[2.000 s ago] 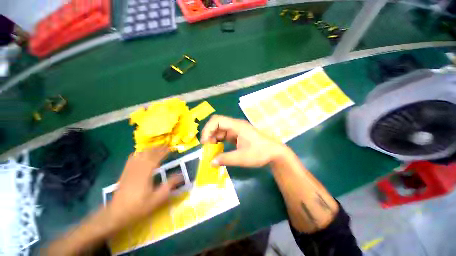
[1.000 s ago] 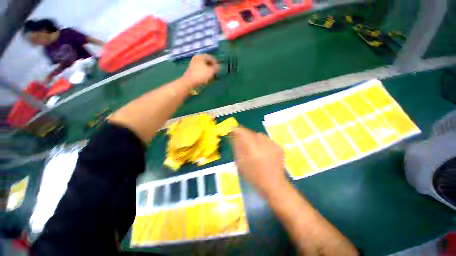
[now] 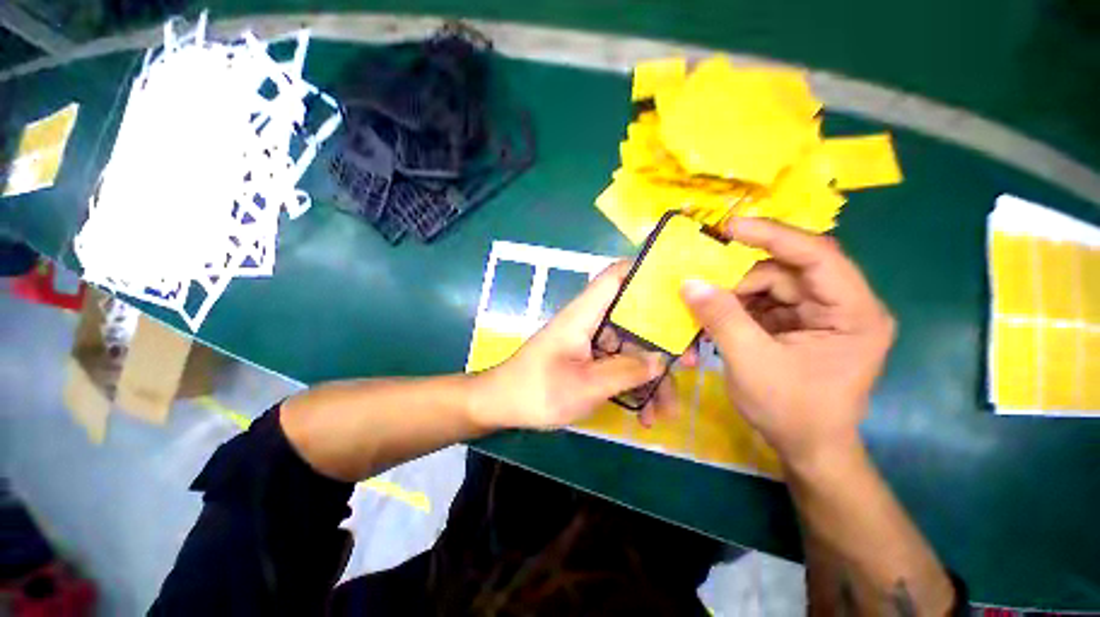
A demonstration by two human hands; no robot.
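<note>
My left hand holds a black plastic frame by its lower end, tilted, above the sheet of yellow stickers. A yellow adhesive piece lies over the frame's upper part. My right hand holds this piece at its right side, thumb on its face and fingers at the upper edge. The sticker sheet lies below both hands and is partly hidden by them. Its far row shows empty windows at the left.
Behind the hands lies a heap of loose yellow pieces. Left of it are a pile of black frames and white sheet skeletons. Spare sticker sheets lie at the right. A pale rail curves behind. A cardboard box stands below left.
The view has swung left. My left hand has come back from the far strip and now holds a black frame. My right hand has a yellow piece over it.
</note>
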